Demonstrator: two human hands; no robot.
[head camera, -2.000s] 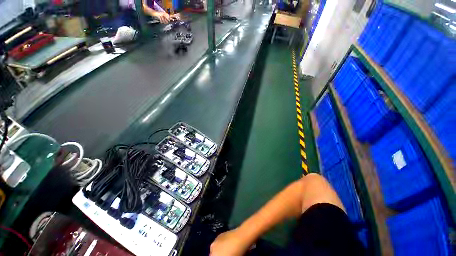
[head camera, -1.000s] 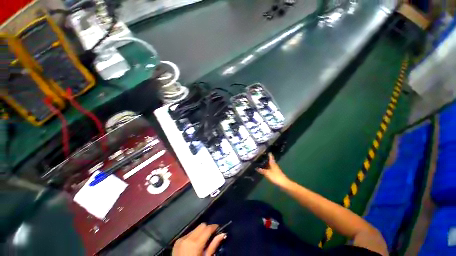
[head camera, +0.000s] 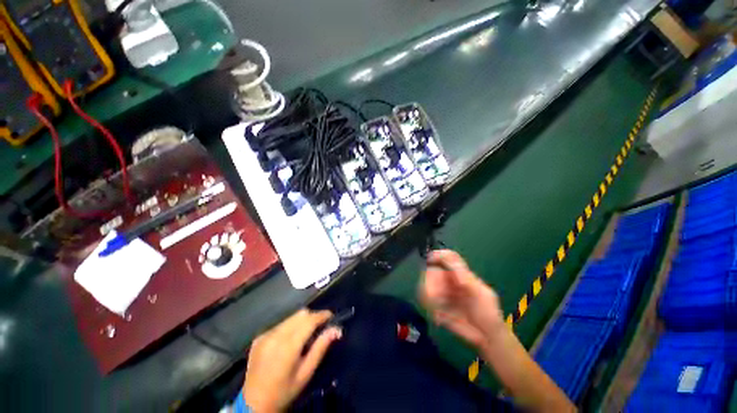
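Observation:
My left hand (head camera: 287, 355) is at the bottom centre, its thumb and fingers closed on a small dark piece (head camera: 343, 316) that I cannot identify. My right hand (head camera: 462, 300) is just off the bench edge with curled fingers; dark cord-like bits show at its fingertips, but a grip is unclear. Several open units (head camera: 373, 198) with circuit boards showing lie in a row along the edge. Their black cords (head camera: 322, 145) are bundled over the white power strip (head camera: 279, 218), with black plugs standing in it. The dark red test box (head camera: 182, 294) is left of the strip.
A white paper slip (head camera: 120, 273) and blue-capped pen (head camera: 113, 244) lie on the test box. Yellow-edged multimeters (head camera: 61, 40) with red leads stand upper left. White cable (head camera: 257, 101) coils behind the strip. Blue crates (head camera: 606, 266) are at right, beyond the yellow-black floor line (head camera: 566, 246).
The view has swung down and right onto the bench and test box. Both hands now show; my right hand has moved in beside the units' edge and its fingers have curled.

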